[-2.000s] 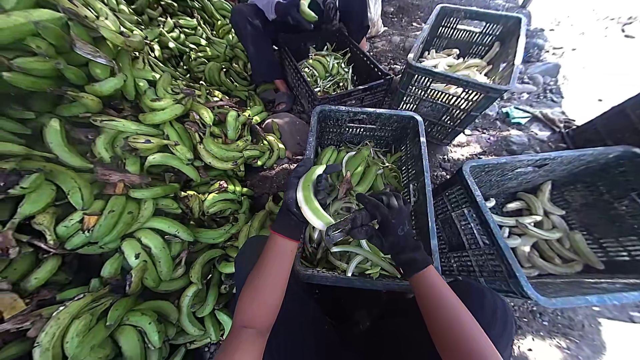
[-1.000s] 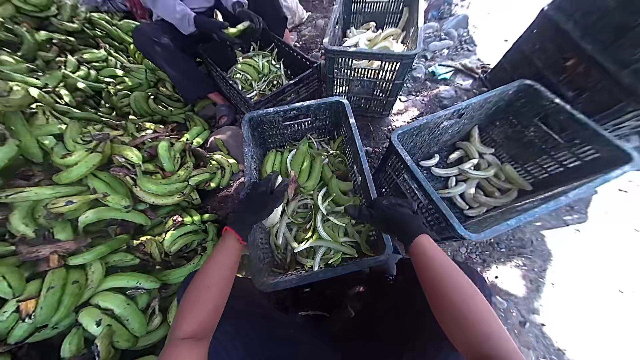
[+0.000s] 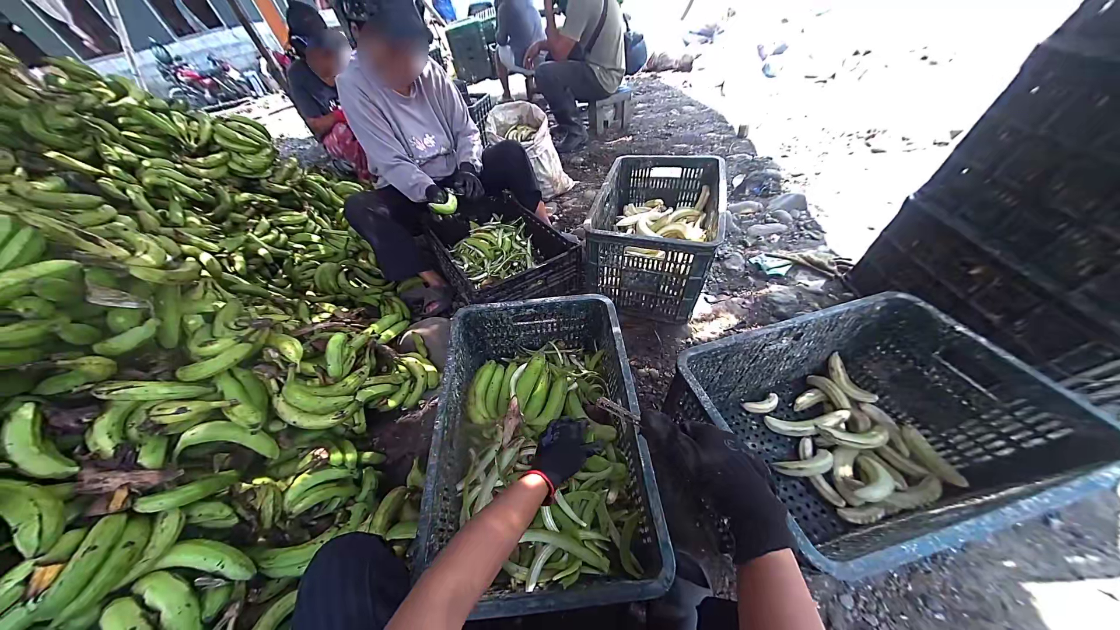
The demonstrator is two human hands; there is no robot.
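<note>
My left hand, in a black glove with a red cord at the wrist, reaches into the middle plastic crate. It touches the contents there; whether it grips anything is hidden. Green plantains lie at the crate's far end, with green peel strips nearer me. Over the gap between this crate and the right crate is my right hand, also black-gloved. A thin, blurred tool-like thing shows by its fingertips; the grip is unclear. Peeled plantains lie inside the right crate.
A large heap of green plantains fills the left side. Ahead, a co-worker sits with a plantain over a crate of peels. Beside it stands a crate of peeled plantains. Dark stacked crates stand at the right.
Two seconds ago my left hand held a partly peeled plantain above the middle crate; now that hand is down in the crate. My right hand has moved right, past the crate's rim. The view has tilted up.
</note>
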